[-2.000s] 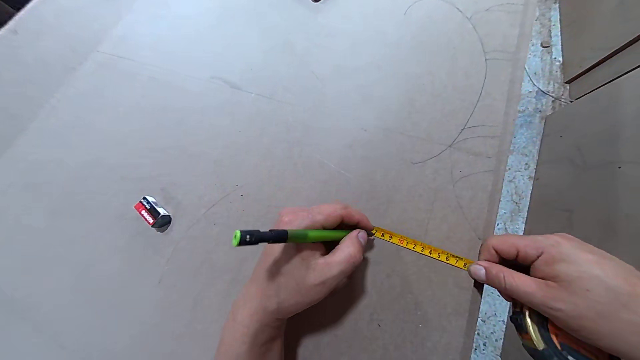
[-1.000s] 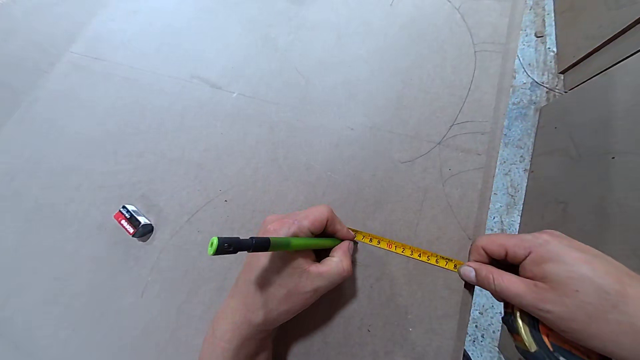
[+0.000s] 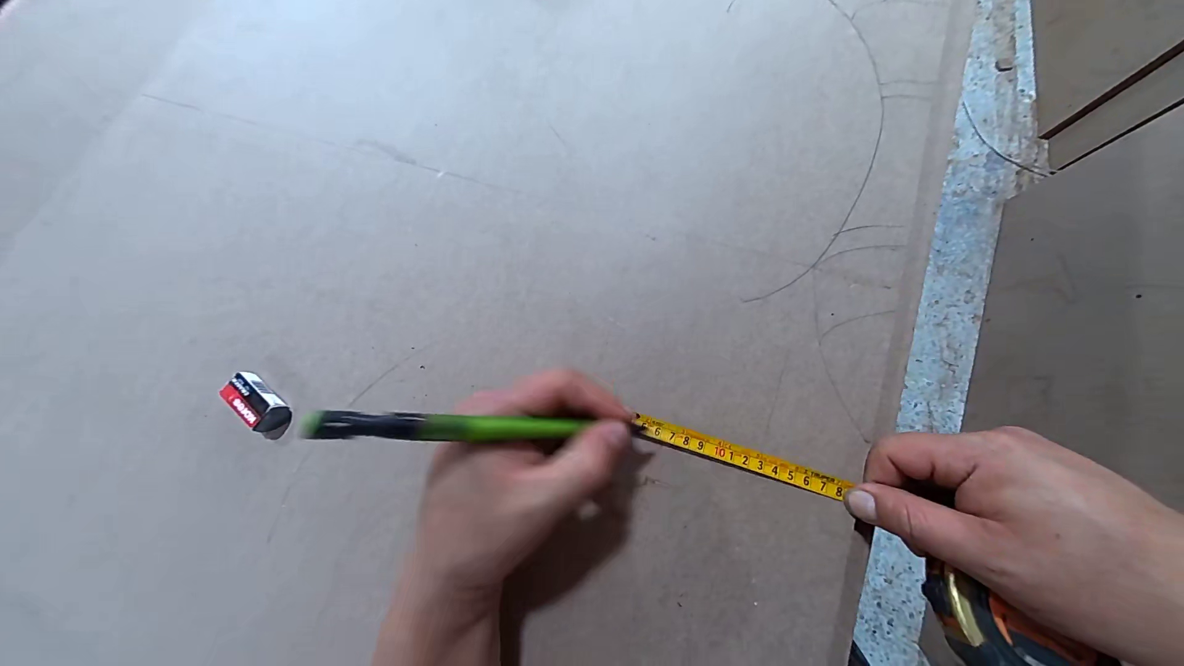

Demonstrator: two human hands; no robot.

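My left hand (image 3: 527, 472) grips a green and black pencil or marking pen (image 3: 462, 426), blurred, its tip at the left end of the yellow tape measure blade (image 3: 740, 456). My left fingertips are at that blade end, so its very tip is hidden. My right hand (image 3: 1008, 527) pinches the blade between thumb and finger beside the board's right edge. Under my right palm is the black and orange tape measure case (image 3: 990, 615), partly cut off by the frame. The blade lies slantwise over a large flat board (image 3: 555, 277) with pencilled arcs and lines.
An eraser in a red, white and black sleeve (image 3: 255, 404) lies on the board at the left. Along the board's right side runs a speckled grey strip (image 3: 953, 268), with brownish panels (image 3: 1091, 324) beyond it. A thin curved strand (image 3: 999, 153) crosses the strip.
More of the blade shows between my hands than two seconds ago; its left end and my left hand with the pencil are farther from my right hand.
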